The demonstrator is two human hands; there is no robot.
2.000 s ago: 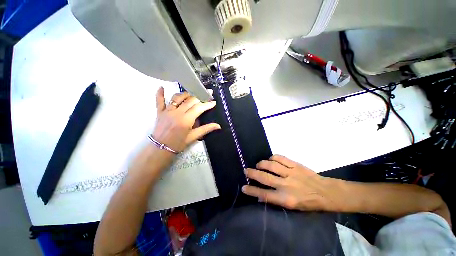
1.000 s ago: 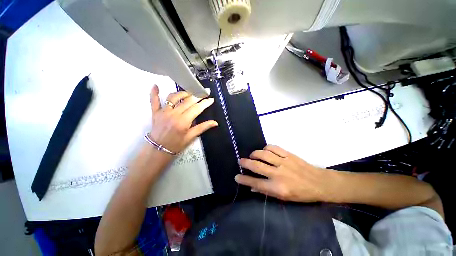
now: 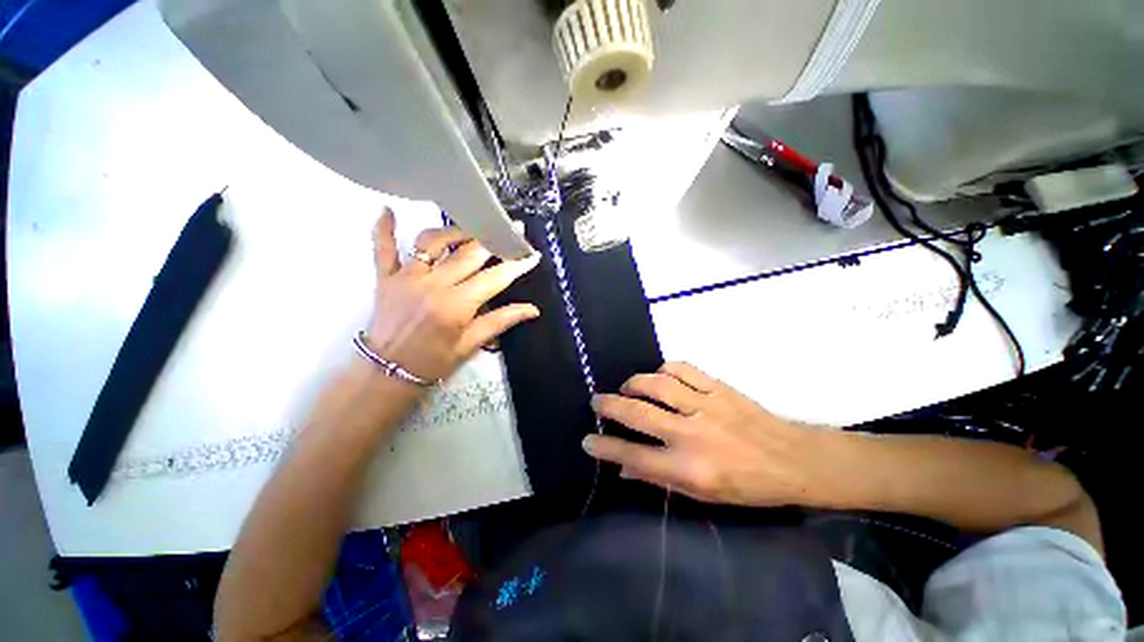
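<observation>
The black fabric panel (image 3: 558, 433) lies lengthwise from the table's front edge up under the presser foot and needle (image 3: 550, 198). The zipper teeth (image 3: 572, 314) run down its middle as a speckled silvery line. My left hand (image 3: 439, 301) rests flat with fingers spread, its fingertips on the panel's left edge near the machine head. My right hand (image 3: 690, 433) lies on the panel's lower right part, its fingertips at the lower end of the visible teeth. The panel's far end is hidden under the machine head.
A long black fabric strip (image 3: 153, 345) lies at left on the white table (image 3: 289, 289). Red-handled thread snips (image 3: 803, 173) lie on the machine bed right of the needle. Black cords (image 3: 922, 213) hang at right. A black heap with silvery ends (image 3: 1106, 320) is at far right.
My right hand has moved up a little towards the needle along the panel, and the visible length of teeth is shorter. My left hand keeps about the same place beside the machine head.
</observation>
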